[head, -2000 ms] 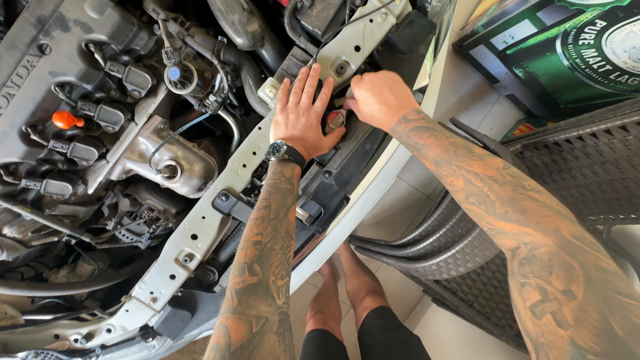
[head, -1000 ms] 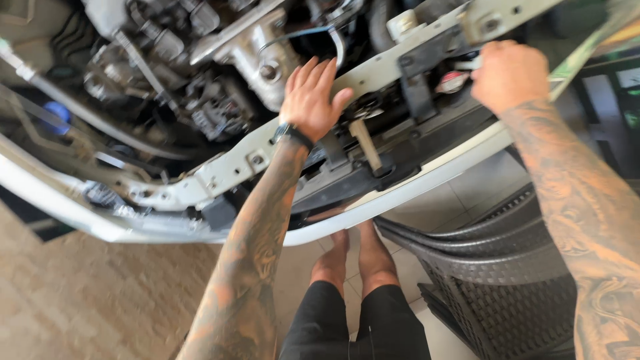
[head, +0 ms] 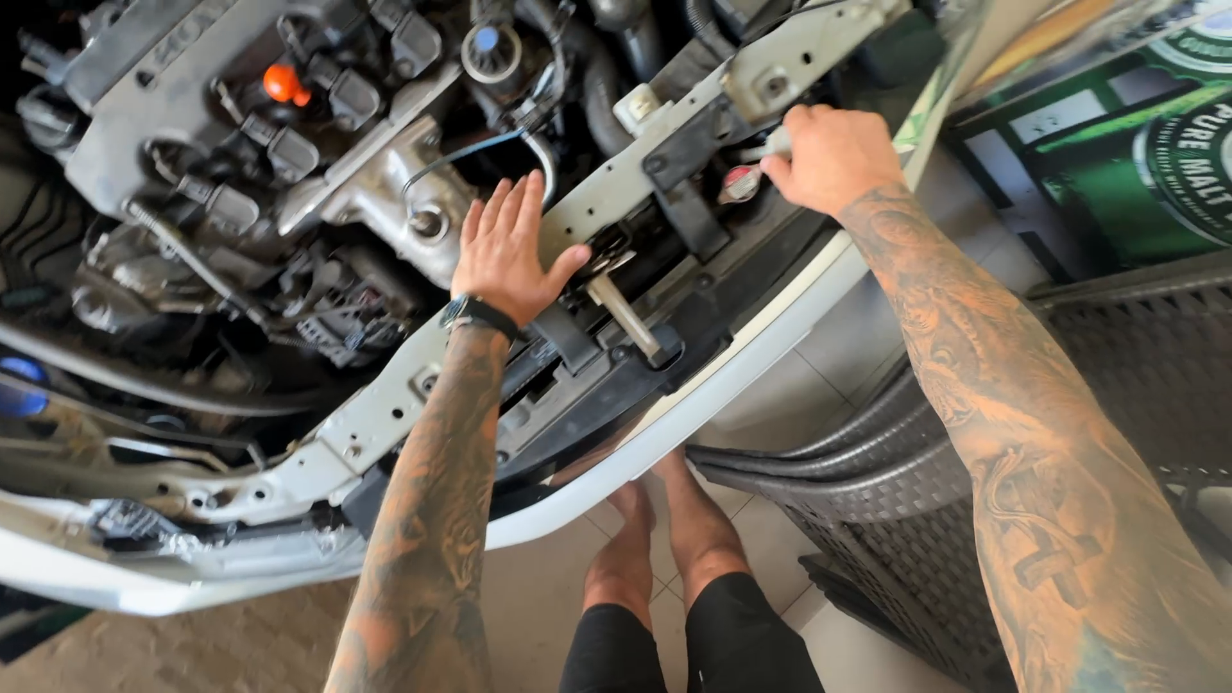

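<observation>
My left hand (head: 512,252) lies flat with its palm down on the pale metal radiator support bar (head: 616,197), fingers pointing toward the engine and thumb apart. My right hand (head: 833,159) is curled at the far end of the bar, its fingertips closed around a small light-coloured piece, perhaps a tool end, that is mostly hidden. Just left of those fingers is the radiator cap (head: 740,183), with a red and white label. Between the hands, the hood latch (head: 608,252) sits on the bar, above a metal brace (head: 628,318).
The engine cover (head: 173,106), an orange dipstick handle (head: 281,84) and a metal heat shield (head: 409,207) lie beyond the bar. The white bumper edge (head: 674,428) curves in front of my legs. Stacked woven chairs (head: 895,491) and a green printed box (head: 1097,173) stand at the right.
My left hand has shifted along the bar, away from my right hand and the radiator cap it was beside two seconds ago. My right hand stays near the cap.
</observation>
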